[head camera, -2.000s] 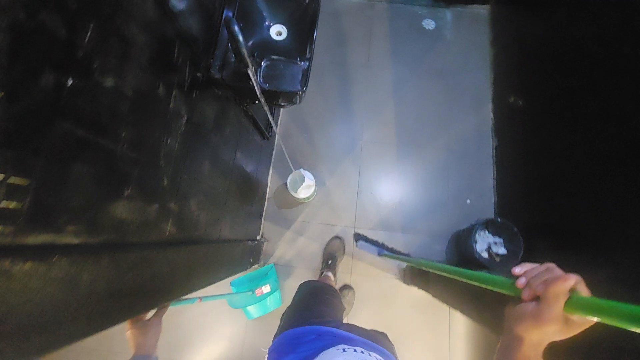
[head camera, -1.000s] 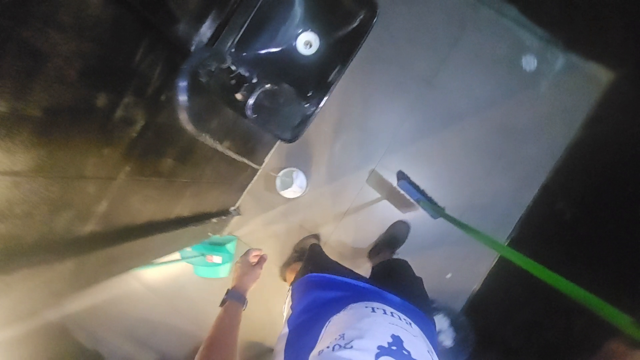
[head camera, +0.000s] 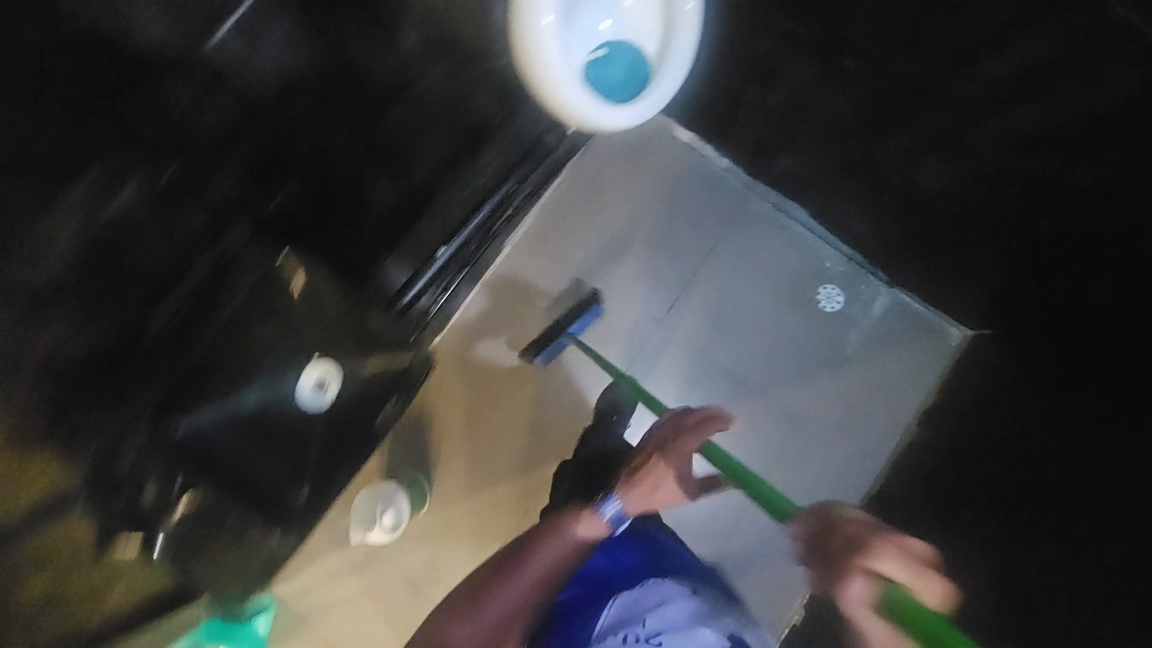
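Note:
A floor broom with a long green handle (head camera: 752, 484) slants across the view from lower right to upper left. Its blue head with dark bristles (head camera: 562, 328) is over the grey tiled floor. My right hand (head camera: 871, 565), somewhat blurred, is closed around the upper part of the handle. Farther down, my left hand (head camera: 673, 457), with a watch on the wrist, is at the handle; the thumb and fingers are spread about it, and whether they grip it firmly is not clear.
A white toilet bowl (head camera: 612, 63) with blue liquid stands at the top. A white container (head camera: 381, 513) is on the floor at left, a teal dustpan (head camera: 236, 625) at bottom left. A round drain cover (head camera: 830, 298) lies toward the right corner. Dark walls flank the floor (head camera: 720, 315).
The teal dustpan was in my left hand two seconds ago; now that hand is at the green handle. The broom head has swung left. The view has moved forward to a toilet bowl.

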